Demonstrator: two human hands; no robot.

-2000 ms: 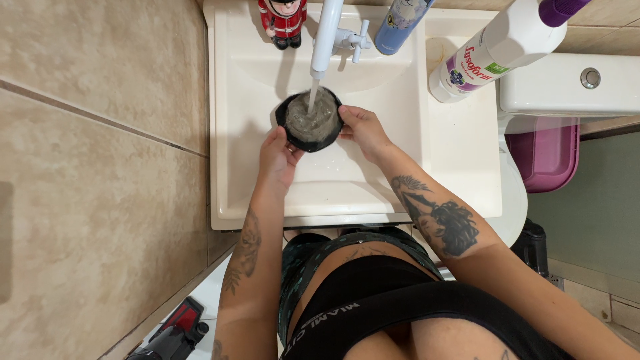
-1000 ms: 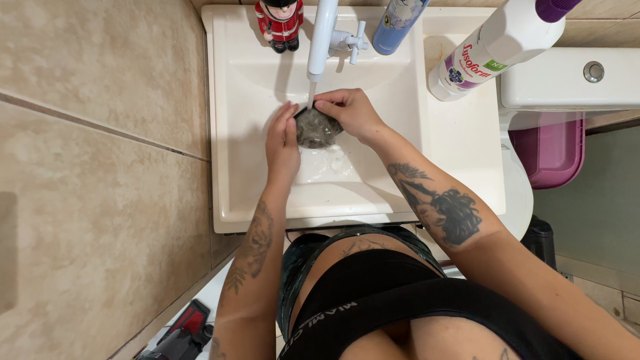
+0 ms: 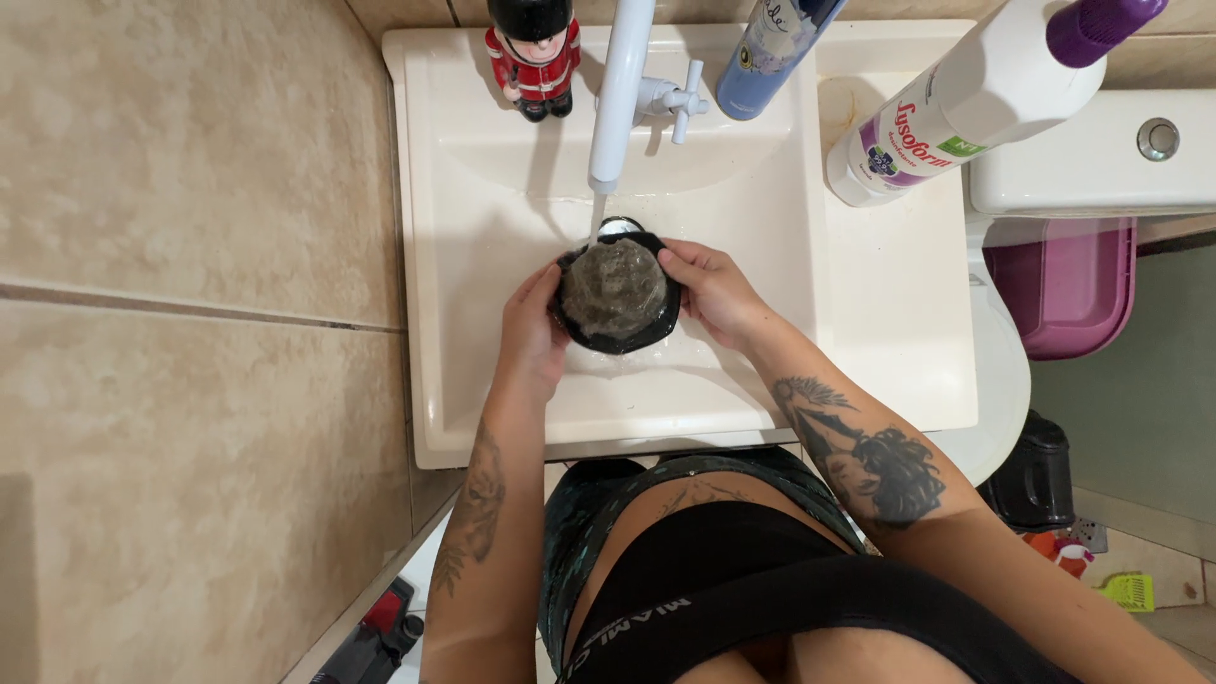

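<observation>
Both hands hold a black-rimmed round part with a domed grey centre (image 3: pixel 617 287), perhaps a filter; its exact kind is unclear. My left hand (image 3: pixel 534 328) grips its left edge, and my right hand (image 3: pixel 711 288) has thumb and fingers on its upper right edge. Water runs from the white faucet spout (image 3: pixel 619 104) onto or just behind the part's upper edge. Below them lies the basin of a white sink (image 3: pixel 750 228), where the drain shows partly behind the part.
A soldier figurine (image 3: pixel 535 62), a blue spray can (image 3: pixel 774 57) and a white Lysoform bottle with a purple cap (image 3: pixel 936 114) stand along the sink's back and right. The faucet's cross handle (image 3: pixel 684 102) juts out beside the spout. A tiled wall (image 3: pixel 199 171) borders the left.
One second ago the part was tilted under the water with my hands near its top; now its wide grey face is turned up and my hands are at its two sides.
</observation>
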